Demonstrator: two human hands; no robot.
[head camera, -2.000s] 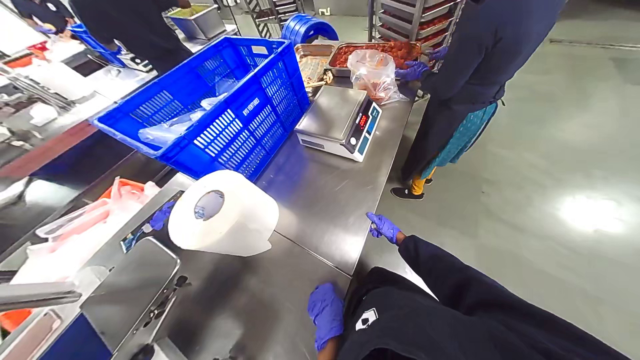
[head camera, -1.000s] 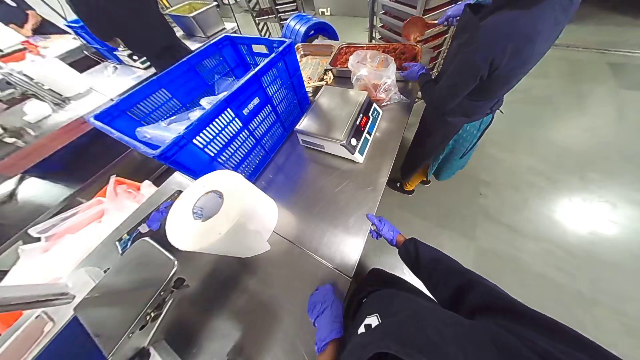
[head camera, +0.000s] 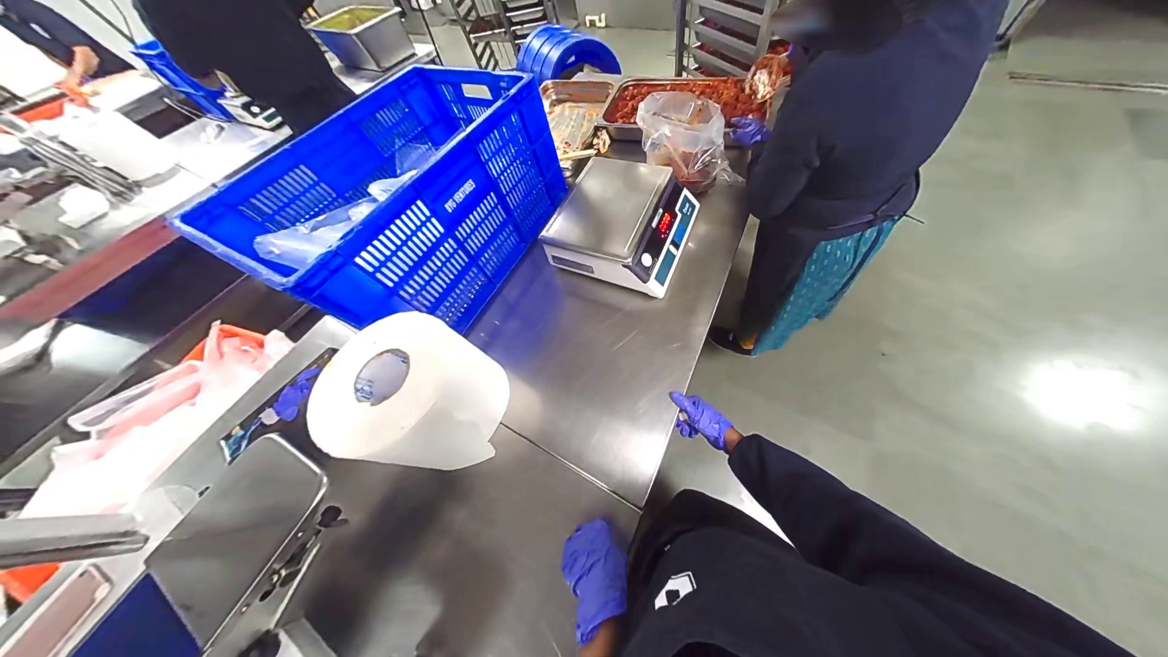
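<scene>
My left hand (head camera: 595, 575), in a purple glove, rests at the edge of the steel table (head camera: 557, 511); its fingers look folded, and whether they hold anything is unclear. Just off the table's right edge is my right hand (head camera: 701, 418), also gloved, its fingers partly bent and no object visible in it. A big roll of white paper (head camera: 456, 392) lies on its side left of both hands. Beyond it stands a digital scale (head camera: 611, 219) with a bare steel platform and lit display. A blue plastic crate (head camera: 429, 237) with clear plastic bags (head camera: 319, 228) inside sits beside the scale.
A co-worker (head camera: 849, 119) stands at the far right end near a tray of red food (head camera: 630, 100) and a clear bag with red contents (head camera: 684, 137). A metal machine (head camera: 237, 520) and pink plastic bags (head camera: 210, 374) are at the left. Tray racks (head camera: 725, 36) stand behind.
The co-worker has lifted a utensil of red food from the tray and now has red food near the rack side of it. My own hands have hardly moved.
</scene>
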